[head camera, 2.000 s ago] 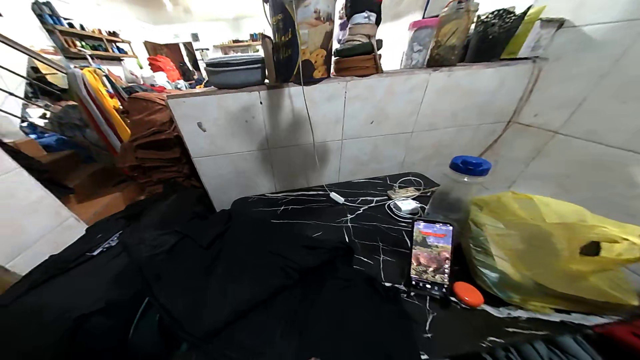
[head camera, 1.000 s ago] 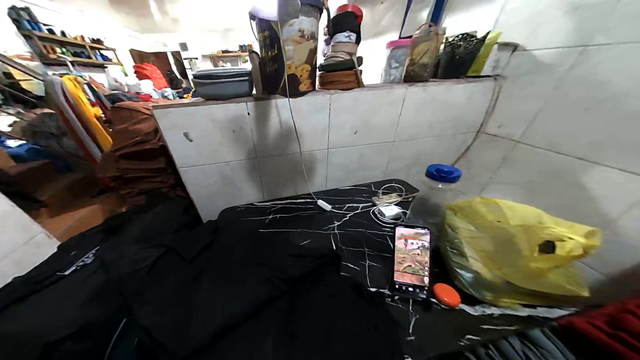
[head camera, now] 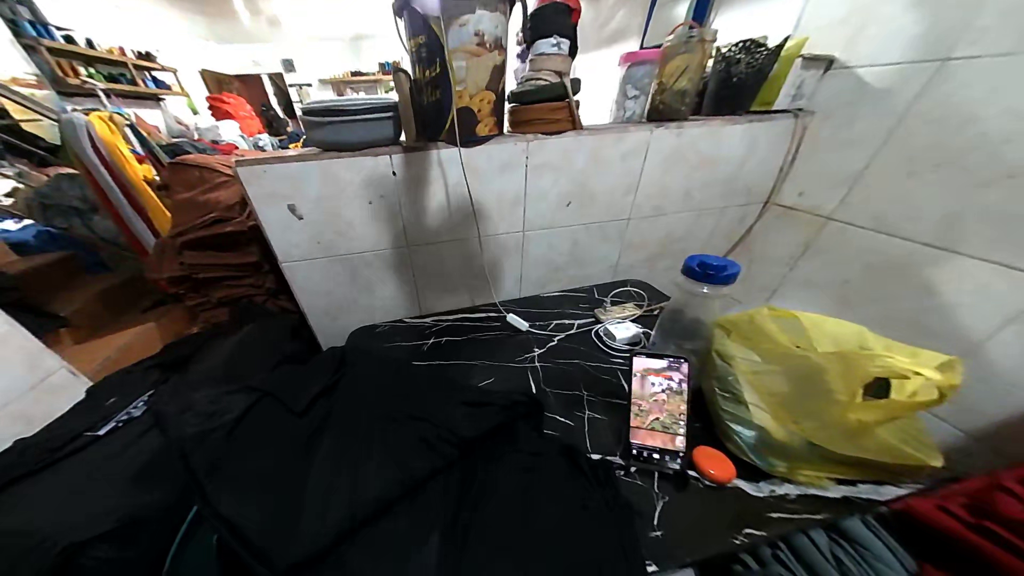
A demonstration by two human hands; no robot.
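Neither my left hand nor my right hand shows in the head view. Black fabric [head camera: 384, 464] lies in loose folds over the left and front of a black table with white veins [head camera: 560, 380]. A smartphone [head camera: 658, 412] with a lit screen leans upright against a clear plastic jar with a blue lid [head camera: 710, 270]. An orange round object [head camera: 714, 465] lies beside the phone's lower right corner. A white charger [head camera: 622, 333] with a coiled cable rests behind the phone, and a yellow plastic bag [head camera: 824, 392] stands to the right.
A tiled half wall [head camera: 576, 192] runs behind the table. On its ledge stand a grey case [head camera: 350, 124], a printed tub [head camera: 456, 72], stacked rolls [head camera: 548, 72] and jars [head camera: 680, 72]. Brown folded fabric [head camera: 216, 232] is piled at left. Dark red cloth [head camera: 972, 512] lies at the lower right.
The picture on the phone's screen has changed. The view has shifted slightly to the right; the fabric, bag and jar look unmoved on the table.
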